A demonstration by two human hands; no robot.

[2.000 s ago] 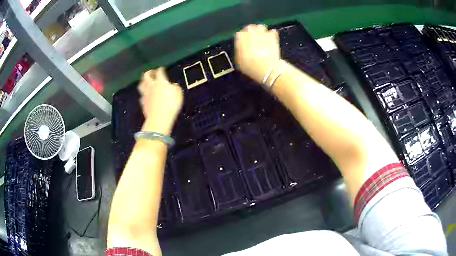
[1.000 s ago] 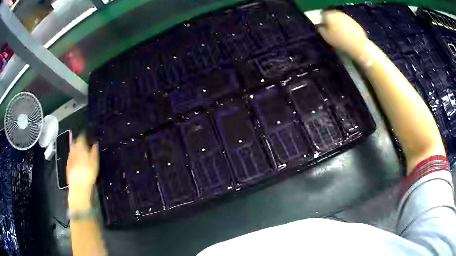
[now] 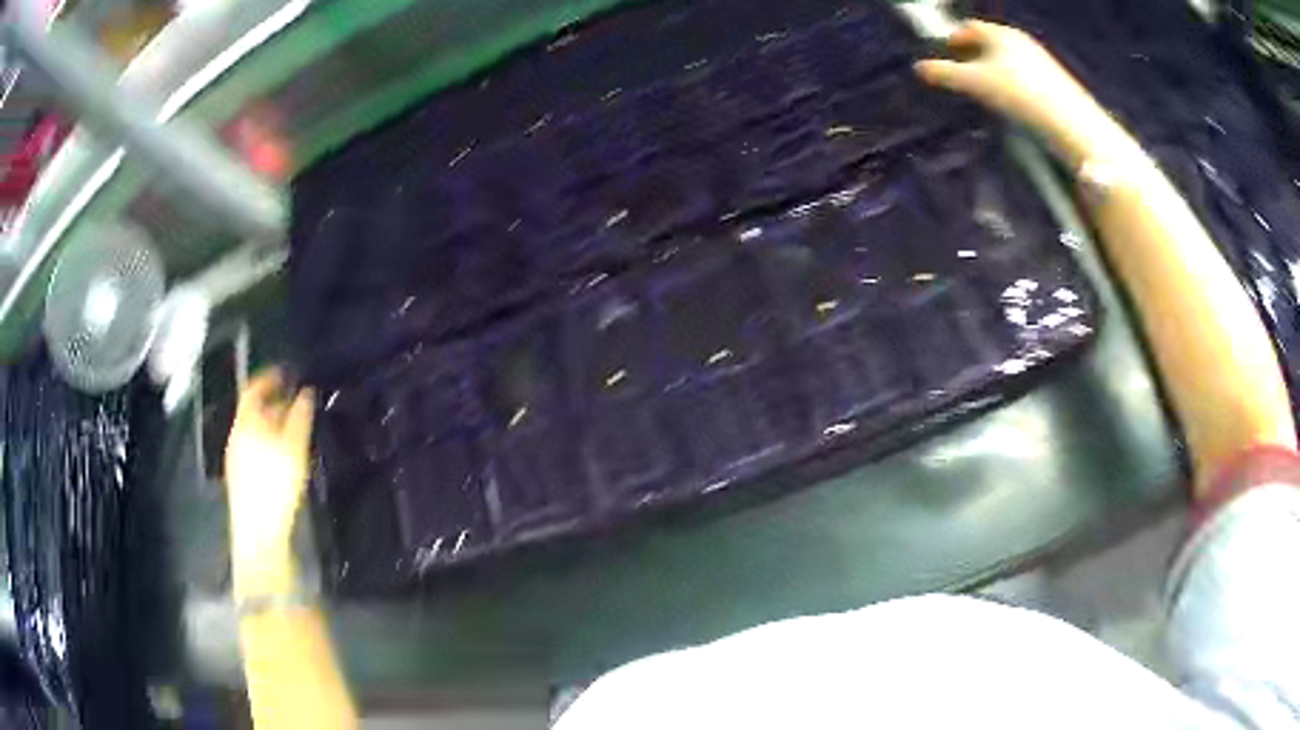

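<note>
A large glossy black-purple blister tray (image 3: 670, 328) lies in front of me, blurred by motion. Its ribbed pockets show small yellowish marks and no pale-bordered parts. My left hand (image 3: 271, 428) is at the tray's left edge with thumb and finger apart. My right hand (image 3: 998, 72) is at the tray's upper right corner, its fingers slightly spread. I cannot tell whether either hand touches the tray.
A white desk fan (image 3: 107, 307) stands at the left, beside a grey metal post (image 3: 171, 143). Dark tray stacks lie at the far left (image 3: 71, 513) and at the right (image 3: 1169, 129). A green strip (image 3: 385, 93) runs behind the tray.
The two pale-bordered parts seen two seconds ago no longer show. Both hands have moved outward from over the tray to its sides. The view has shifted and blurred.
</note>
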